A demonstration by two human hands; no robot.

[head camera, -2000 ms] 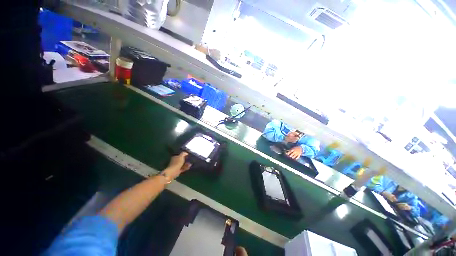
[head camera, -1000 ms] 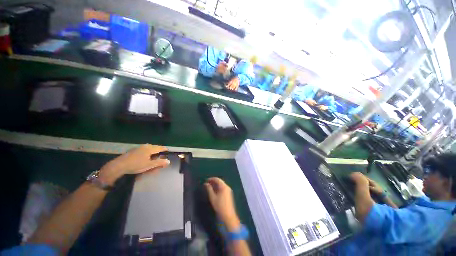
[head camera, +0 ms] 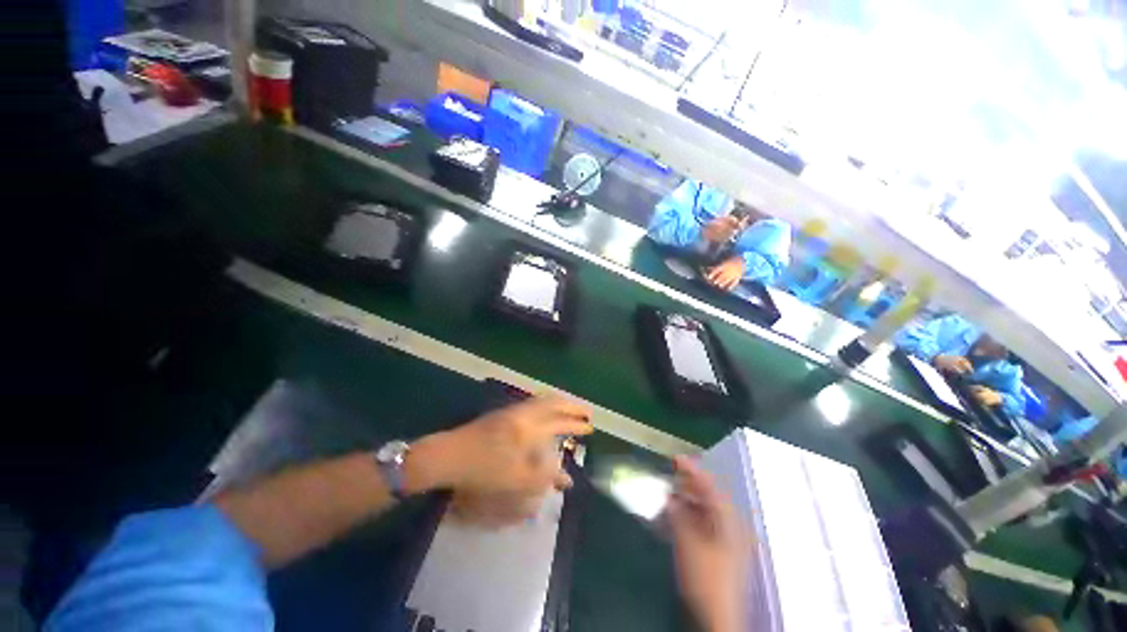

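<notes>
An open tablet (head camera: 488,570) with a large silver-grey battery lies on the dark green mat in front of me. My left hand (head camera: 501,454) lies over its top end, fingers bent at the corner; what is under the fingertips is hidden. My right hand (head camera: 711,537) is blurred, just right of the tablet. It holds a small, bright, blurred piece (head camera: 639,491), perhaps a board, between thumb and fingers, apart from the tablet.
A tall white board tray (head camera: 822,531) stands at the right. Beyond a pale rail (head camera: 371,331), the green belt carries black trays with tablets (head camera: 535,286), (head camera: 692,358). People in blue smocks (head camera: 723,235) work across the line. A shelf runs above.
The view has swung left. My left hand has stayed at the tablet's top end. My right hand, empty a second ago, now holds the small bright piece beside the tablet.
</notes>
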